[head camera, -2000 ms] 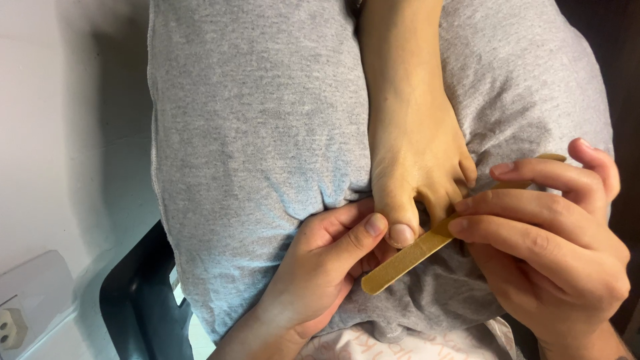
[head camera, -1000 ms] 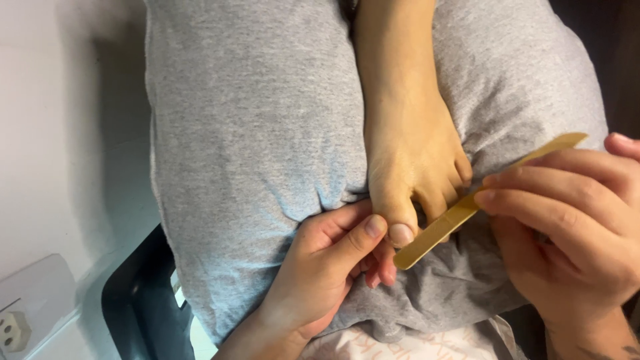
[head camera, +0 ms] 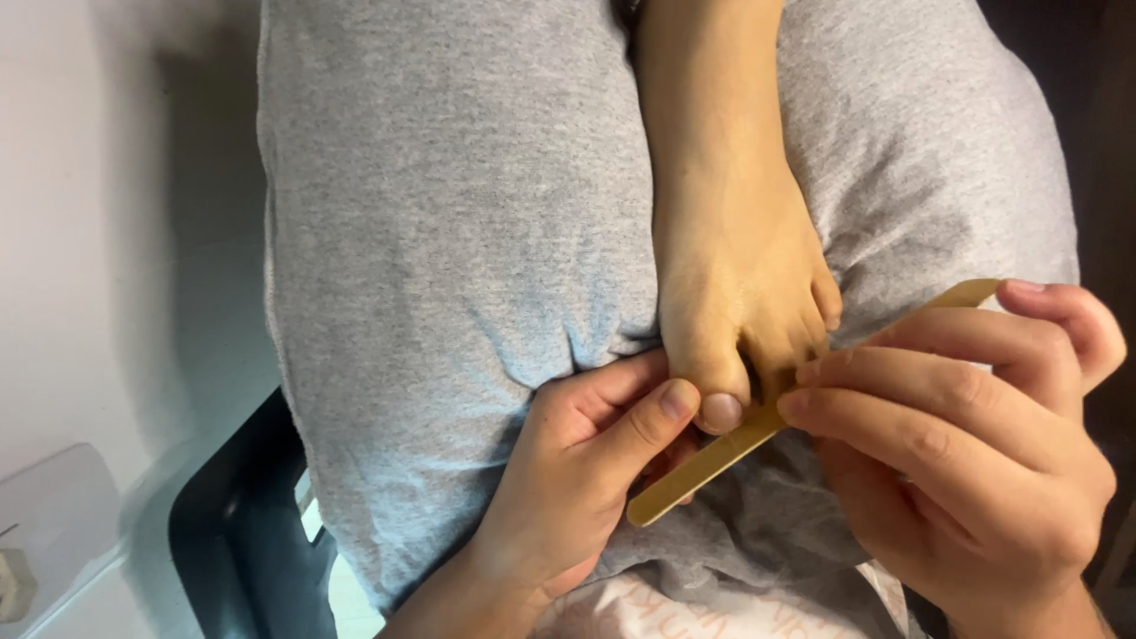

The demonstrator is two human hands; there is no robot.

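Another person's bare foot (head camera: 728,231) rests on a grey cushion (head camera: 453,204), toes toward me. My left hand (head camera: 581,453) grips the side of the big toe (head camera: 710,382), its thumb by the nail and its other fingers partly hidden beneath. Held in my right hand (head camera: 967,435) is a long yellow nail file (head camera: 701,470). The file lies slantwise across the tip of the big toe, close to the nail edge. Its far end shows beyond my right fingers, at the upper right.
A black plastic chair or stool part (head camera: 235,524) stands at the lower left, beside the cushion. A white wall (head camera: 62,222) with a power outlet (head camera: 16,581) is at the left. White fabric with printed writing (head camera: 701,611) lies at the bottom.
The nail file and my right hand have shifted back and forth along the toe tip; since one second ago the file has slid toward the lower left. My left hand keeps its hold.
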